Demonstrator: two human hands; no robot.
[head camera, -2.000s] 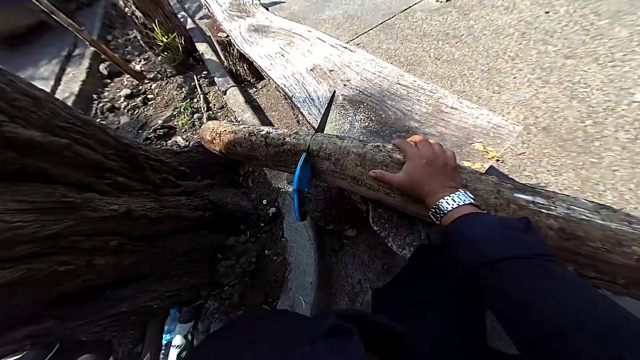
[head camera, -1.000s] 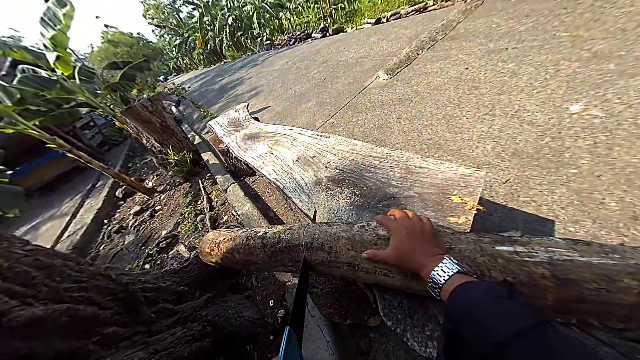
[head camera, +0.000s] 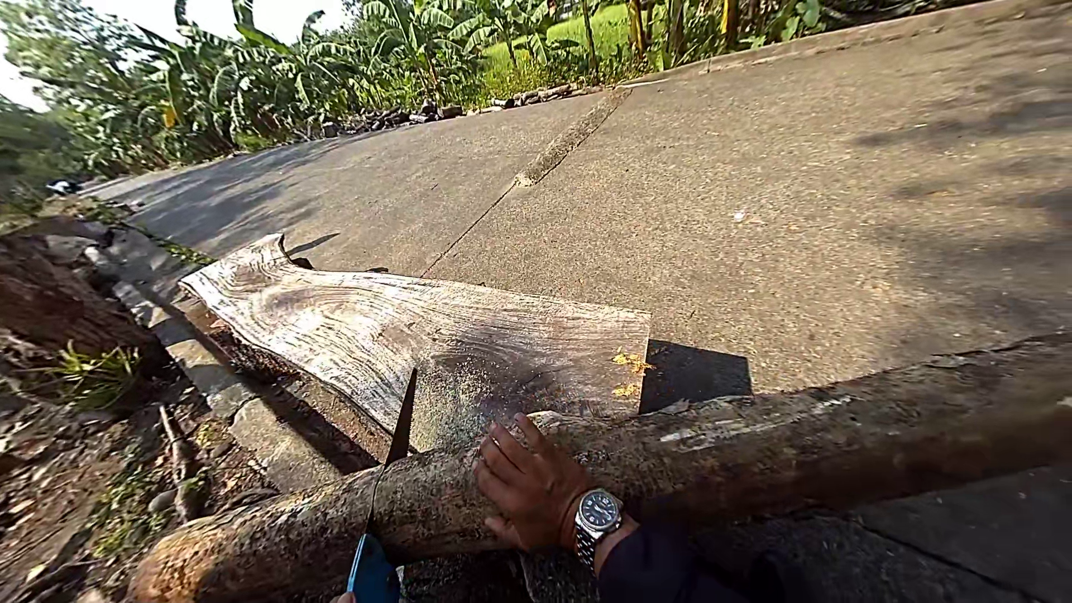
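A thick log (head camera: 754, 448) with bark runs from the lower left to the right edge. My right hand (head camera: 532, 486), with a metal-band watch on the wrist, presses on its top, fingers curled over the bark. Left of that hand a handsaw (head camera: 402, 427) crosses the log in a narrow cut, its dark blade pointing up and away and its blue handle on the near side. Only a sliver of my left hand (head camera: 345, 597) shows at the bottom edge, on the blue handle; the rest is out of frame.
Beyond the log lies a weathered wooden slab (head camera: 352, 322) with sawdust on it. A concrete curb (head camera: 276, 444) and a stump (head camera: 67, 301) are at left. Paved road (head camera: 804, 218) stretches behind, with banana plants (head camera: 410, 42) past it.
The view has tilted up strongly toward the road and plants. My right hand stays on the log. The saw blade sticks out farther beyond the log than one second ago.
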